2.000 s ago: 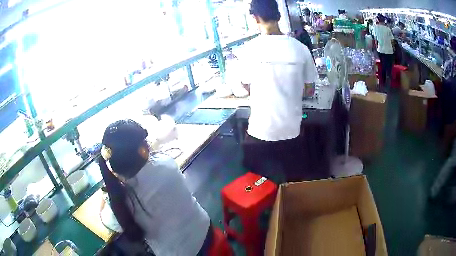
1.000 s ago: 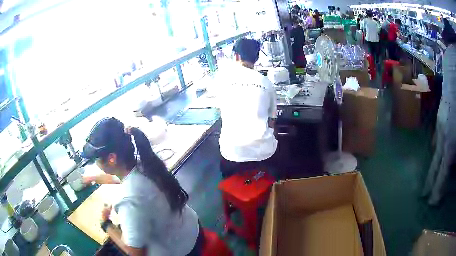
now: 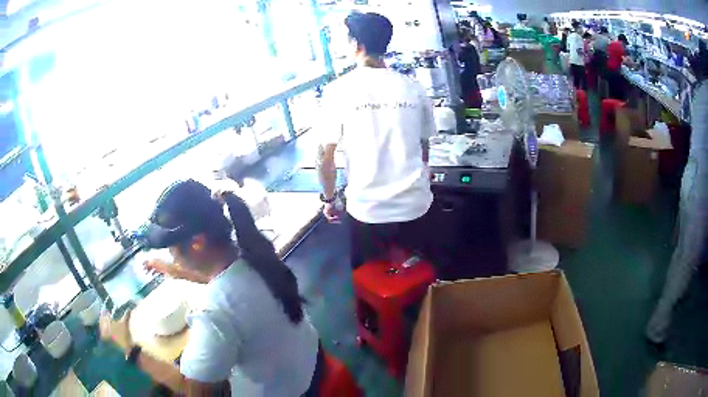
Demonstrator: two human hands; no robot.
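Observation:
Neither of my hands is in the picture. A large open brown carton [image 3: 497, 341] lies nearest in front of me at the bottom, with its walls upright and its inside showing bare cardboard. Its lower part is cut off by the picture's edge. A red stool [image 3: 394, 279] stands just left of it with a small item on its seat.
A seated person [image 3: 252, 310] works at the left bench with a white bowl [image 3: 167, 316]. Another person [image 3: 388, 147] stands behind the stool. A pedestal fan [image 3: 532, 194], brown cartons [image 3: 567, 194] and a walking person [image 3: 683, 209] are on the right. White cups stand at lower left.
The person in white beyond the stool has risen and turned partly sideways. The seated neighbour's hands have moved and a white bowl now shows on the board. The person at right has shifted slightly.

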